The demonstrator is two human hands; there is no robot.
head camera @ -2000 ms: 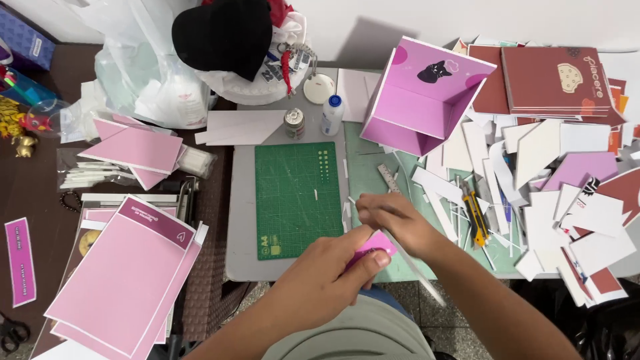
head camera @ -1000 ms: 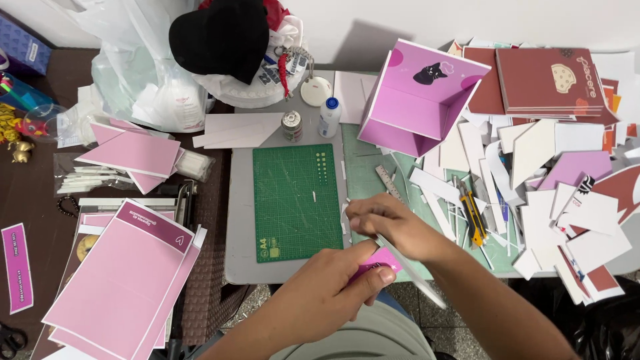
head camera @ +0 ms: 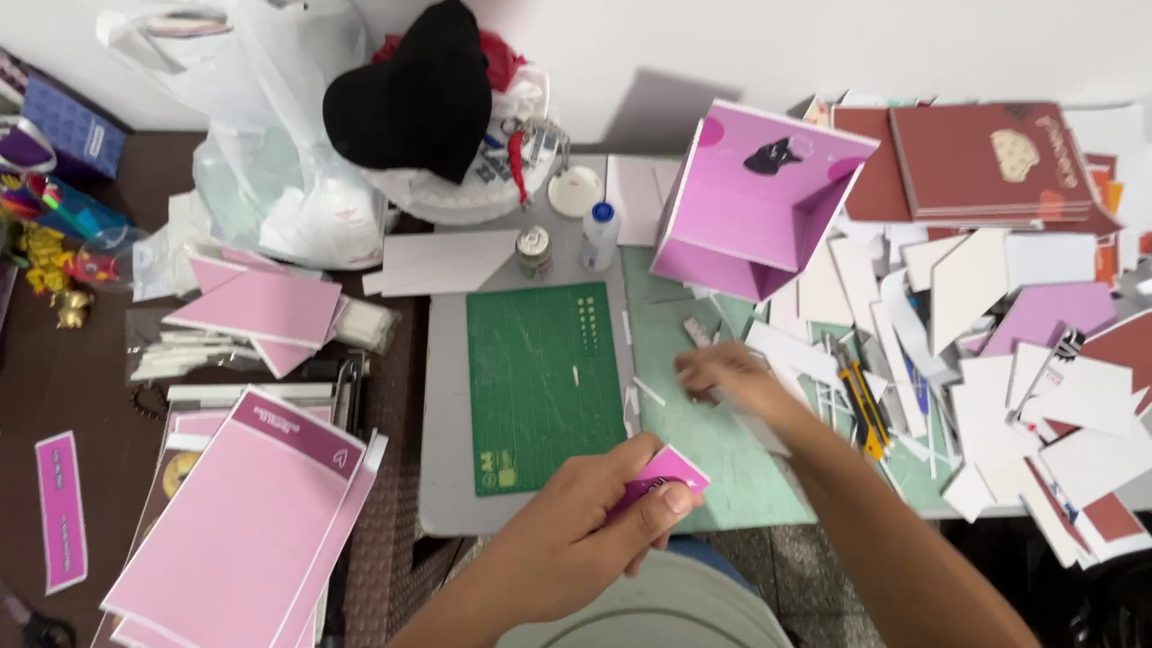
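My left hand (head camera: 621, 513) grips a small pink printed card (head camera: 670, 472) near the table's front edge, its thumb across the card's face. To the right, my right hand (head camera: 729, 373) is blurred over the light green mat (head camera: 657, 342), beside a small metal piece (head camera: 696, 331). A pale strip (head camera: 765, 432) shows under that wrist; whether the fingers hold it cannot be told. The green A4 cutting mat (head camera: 544, 387) lies left of my hands. A pink box (head camera: 747, 198) with a black cat print stands behind them, its inside visible. A yellow utility knife (head camera: 862, 405) lies to the right.
White and coloured board offcuts (head camera: 1035, 378) cover the right side, below brown printed boards (head camera: 981, 162). A can (head camera: 534, 252) and a blue-capped bottle (head camera: 600, 236) stand behind the cutting mat. Pink printed panels (head camera: 243, 522) are stacked at left; a black cap (head camera: 409, 99) sits farther back.
My right hand has moved away from my left hand, up and to the right over the light green mat. My left hand still holds the pink card, now nearer the front edge.
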